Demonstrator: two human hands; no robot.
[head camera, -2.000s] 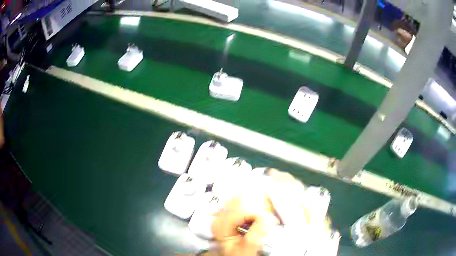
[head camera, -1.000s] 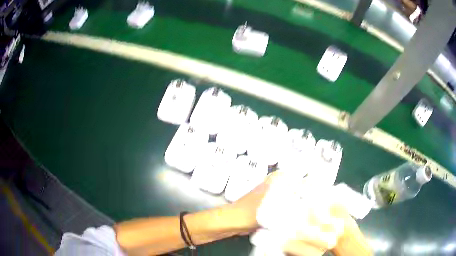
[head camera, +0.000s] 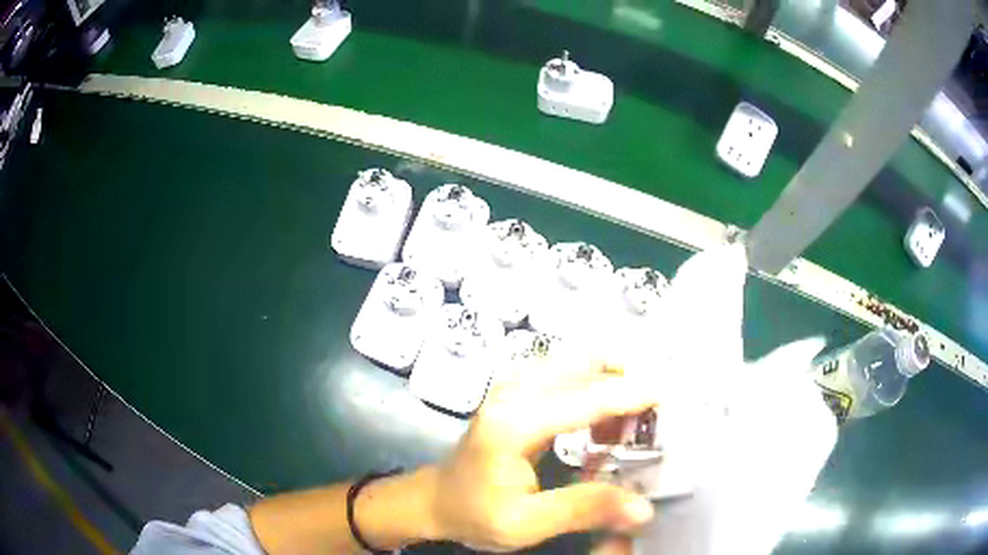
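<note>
My left hand (head camera: 504, 466), with a dark wrist band, reaches in from the lower left. Its thumb and fingers close on a plug adapter (head camera: 639, 475), which is partly covered. A glaring white cloth (head camera: 753, 439) covers the adapter's right side. My right hand does not show; the cloth and glare fill the place beside the adapter. White plug adapters (head camera: 374, 220) stand pins-up in rows on the dark green bench (head camera: 217, 293), behind my left hand. The cloth and hand hide part of the rows.
A clear bottle (head camera: 872, 374) lies tilted at the right, partly behind the cloth. A cream rail (head camera: 488, 160) separates the bench from the green belt (head camera: 455, 76), which carries several spaced-out adapters (head camera: 576, 93). A slanting grey post (head camera: 856, 141) stands at the right.
The rows of adapters came into fuller view as the camera shifted. My left hand has moved from among them to the adapter beside the cloth. The right hand, seen earlier, is now hidden.
</note>
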